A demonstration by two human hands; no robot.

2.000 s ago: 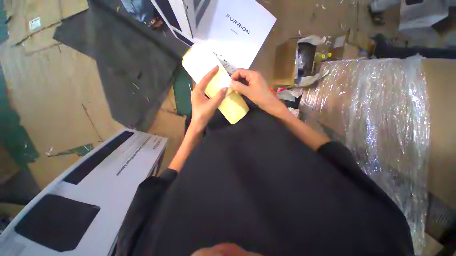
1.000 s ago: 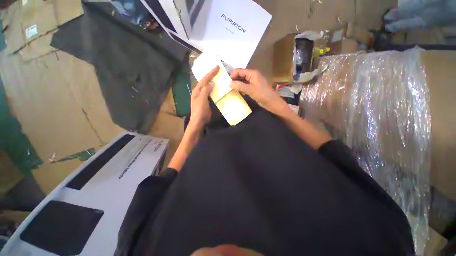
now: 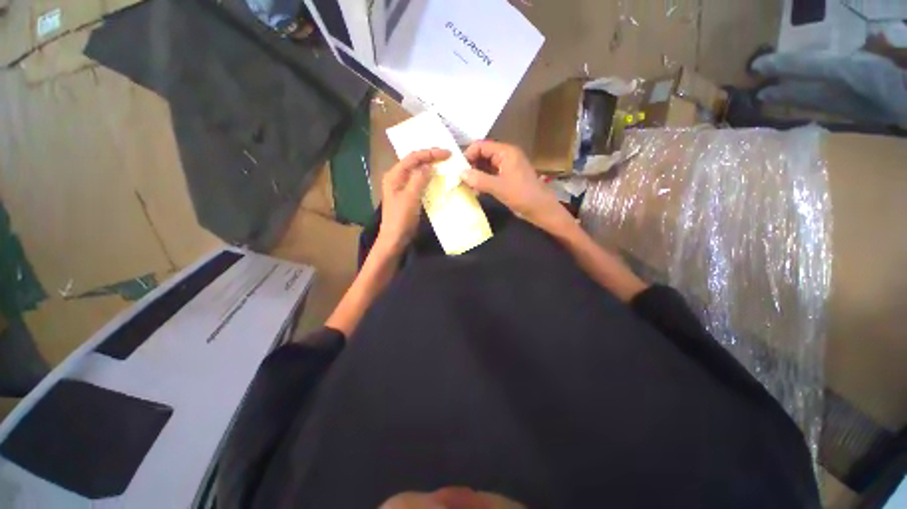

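A white-to-yellow sticker strip [image 3: 457,214] is held above the lap, its white end up and its yellow end hanging down. My left hand [image 3: 408,194] grips its left edge with thumb and fingers. My right hand [image 3: 507,179] pinches at its right edge with bent fingertips; whether a loose sticker is between them is too small to tell. Just beyond the strip stands a white soundbar carton [image 3: 467,60] with "FURRION" on its end panel. The strip's upper end overlaps the carton's lower edge in view.
Another soundbar carton [image 3: 199,348] lies at the lower left. Stretch-wrapped goods [image 3: 726,229] stand at the right. A small open supply box [image 3: 560,124] is beyond them. A dark grey sheet [image 3: 234,119] and flattened cardboard [image 3: 90,189] cover the floor. Grey cloth-like material [image 3: 835,84] shows at the upper right.
My left fingers have shifted and bent across the strip, and its white end looks shorter and flatter. The view has shifted slightly, with the left carton now further left. My right hand still pinches the edge.
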